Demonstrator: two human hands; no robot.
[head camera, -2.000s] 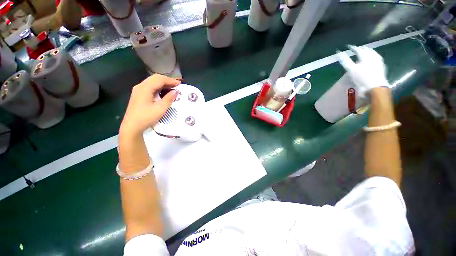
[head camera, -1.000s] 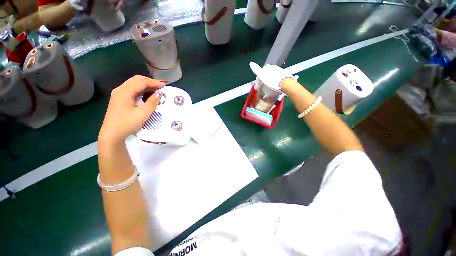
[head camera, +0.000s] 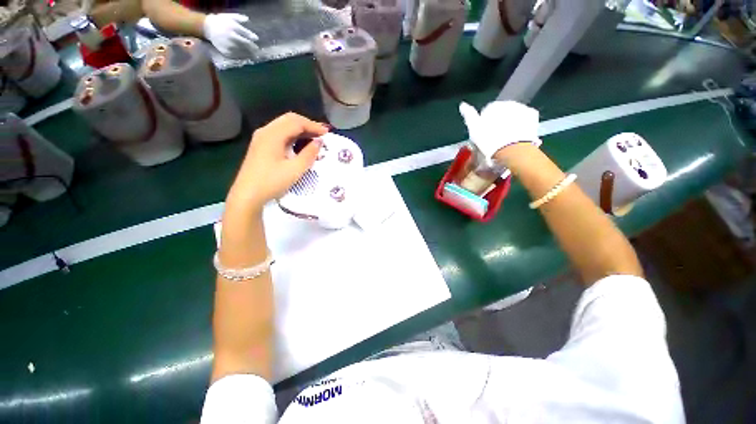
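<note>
A white appliance unit (head camera: 336, 195) with round ports and a patch of slots on its end panel stands at the far part of a white sheet (head camera: 356, 290). My bare left hand (head camera: 278, 157) grips its top left edge. My right hand (head camera: 504, 126), in a white glove, is over the red parts tray (head camera: 450, 197). It covers the top of the pale bottle (head camera: 477, 178) there; its fingertips are hidden, so its hold cannot be told. A pale-blue block (head camera: 467, 199) lies at the tray's near side. A small white piece (head camera: 375, 205) lies beside the unit.
Another unit (head camera: 626, 170) leans at the right of the green bench (head camera: 133, 306). Several units with brown straps stand along the far side and left. A slanted grey post (head camera: 543, 58) rises behind the tray. A coworker's gloved hand (head camera: 230, 33) is at the far left.
My right hand has moved left from the right-hand unit to the red tray. My left hand has stayed on its unit. A coworker's gloved hand now shows at the far side.
</note>
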